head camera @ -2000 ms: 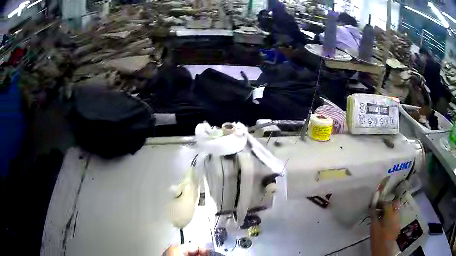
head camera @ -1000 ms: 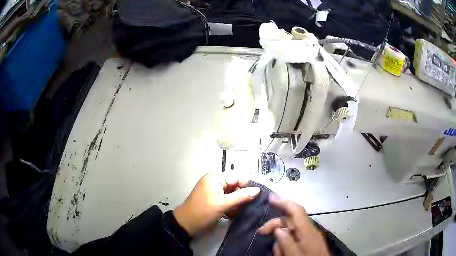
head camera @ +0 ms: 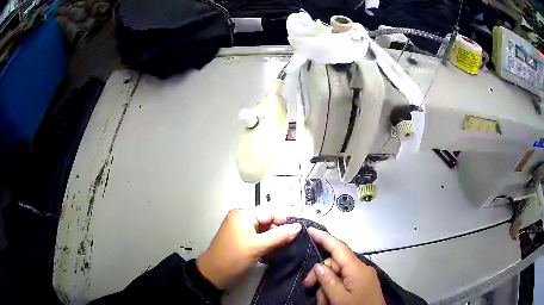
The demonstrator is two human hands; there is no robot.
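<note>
A dark denim garment piece with pale stitch lines hangs towards me at the front of the machine bed, its lower part cut off by the picture's edge. My left hand pinches its top edge between thumb and fingers. My right hand holds the right side of the same edge, fingers bent. The cloth is just in front of the round shiny needle plate, not under the needle. The machine head stands above, with white cloth strips tied over it.
A cream lamp shines left of the head. A small dark disc and a ribbed knob are right of the needle plate. A dark garment heap lies behind the table. A yellow-labelled thread spool and control box stand at the back right.
The view has tilted down to the bed since the first frame. My right hand has come from the machine's right end to the cloth, and its fingers have closed in on the edge.
</note>
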